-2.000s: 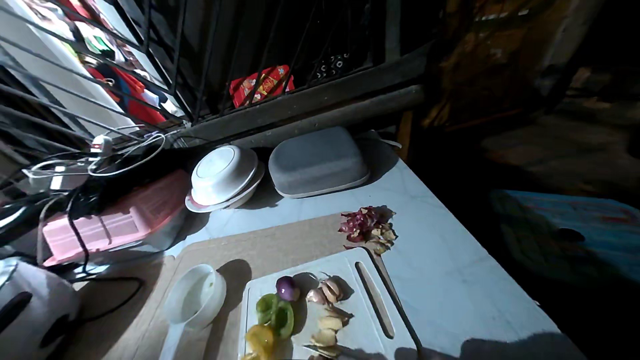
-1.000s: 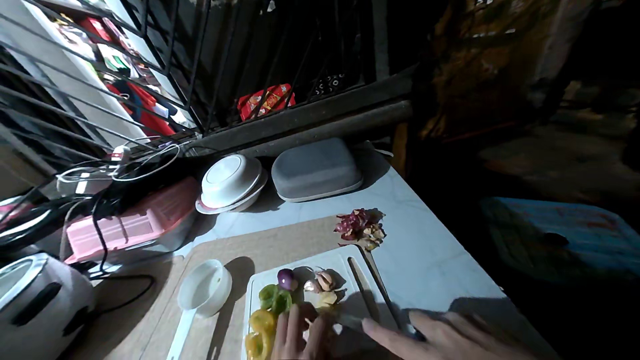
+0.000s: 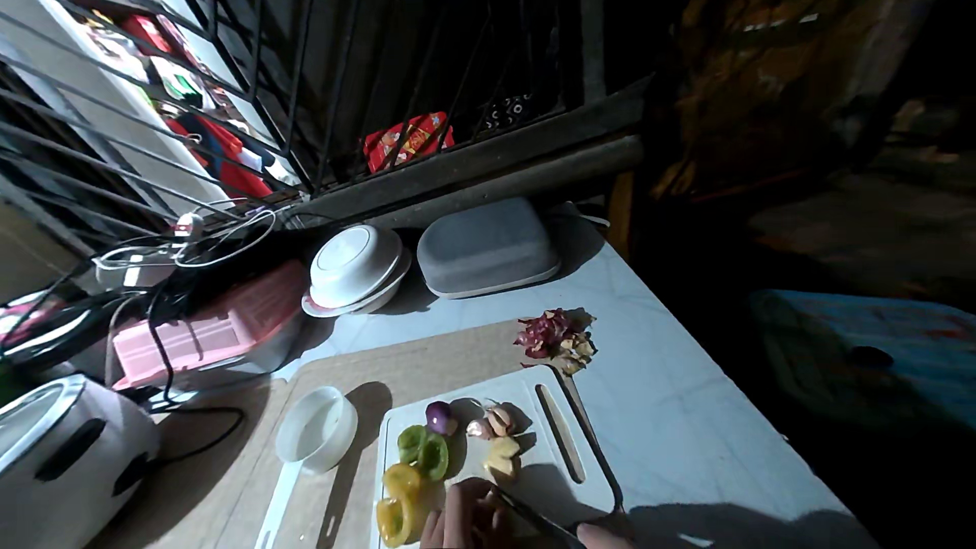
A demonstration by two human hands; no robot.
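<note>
At the bottom of the view my left hand [image 3: 465, 518] rests with bent fingers over the white cutting board [image 3: 534, 389]; what is under its fingers is hidden. A dark knife [image 3: 534, 516] runs from beside those fingers to my right hand [image 3: 602, 536], which grips its near end at the frame's lower edge. On the board lie a purple shallot [image 3: 440, 418], green pepper halves [image 3: 433, 456], yellow pepper halves [image 3: 394, 520], unpeeled garlic cloves [image 3: 499, 419] and pale peeled pieces [image 3: 502, 457]. Reddish peelings [image 3: 549, 333] are heaped beyond the board.
A white strainer-like scoop [image 3: 316, 431] lies left of the board. Behind are stacked white bowls [image 3: 354, 267], a grey lidded container [image 3: 488, 248] and a pink-lidded box [image 3: 221, 324]. A white appliance [image 3: 76, 465] and cables stand at the left. The table's right edge drops into shadow.
Both hands, absent two seconds ago, came into view one second ago. My left hand's fingers are now bent, and the knife shows in my right hand, which is lower in the view.
</note>
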